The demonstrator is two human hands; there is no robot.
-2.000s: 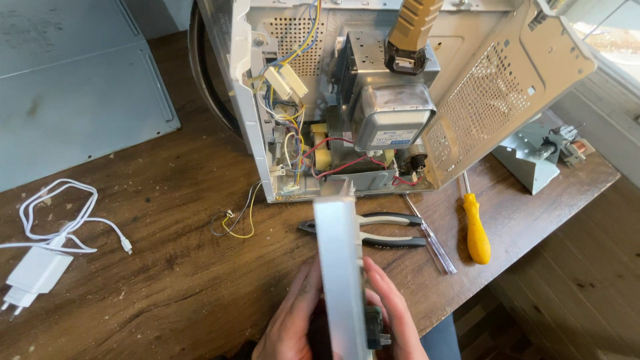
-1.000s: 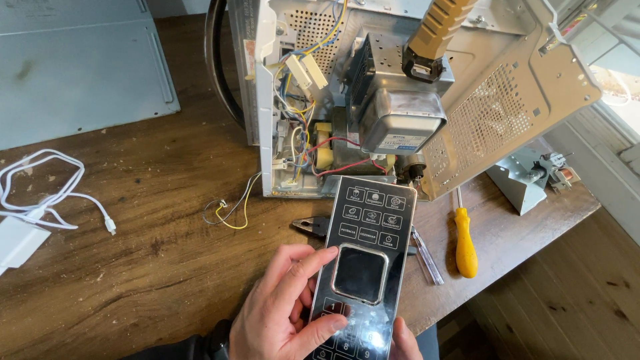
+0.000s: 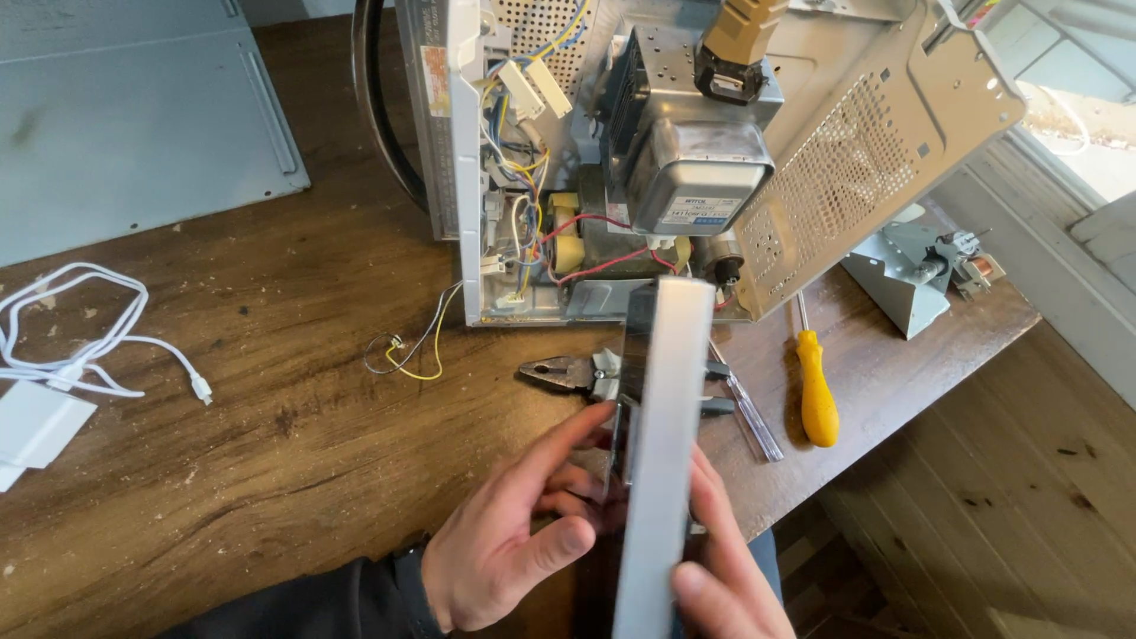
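A microwave's control panel (image 3: 667, 444) is held upright on edge, its silvery side edge toward me and its dark glossy face turned left. My right hand (image 3: 723, 559) grips it from the right and behind. My left hand (image 3: 515, 524) is at the dark face, fingers partly spread; whether the fingertips touch it is hard to tell. Beyond the panel stands the opened microwave oven (image 3: 466, 177), with its magnetron (image 3: 701, 177), transformer (image 3: 595, 222) and coloured wires (image 3: 532, 169) exposed. Combination pliers (image 3: 568, 373) lie behind the panel, partly hidden by it.
A yellow-handled screwdriver (image 3: 816, 390) and a clear-handled screwdriver (image 3: 754, 417) lie at the right, near a metal bracket with a coil (image 3: 910, 275). At the left are a white charger with cable (image 3: 44, 417) and a grey sheet-metal cover (image 3: 142, 115). A brown-handled tool (image 3: 745, 35) hangs over the magnetron.
The control panel has turned from showing me its button face to showing its side edge. My left hand, fingers on the buttons a second ago, is now beside the face.
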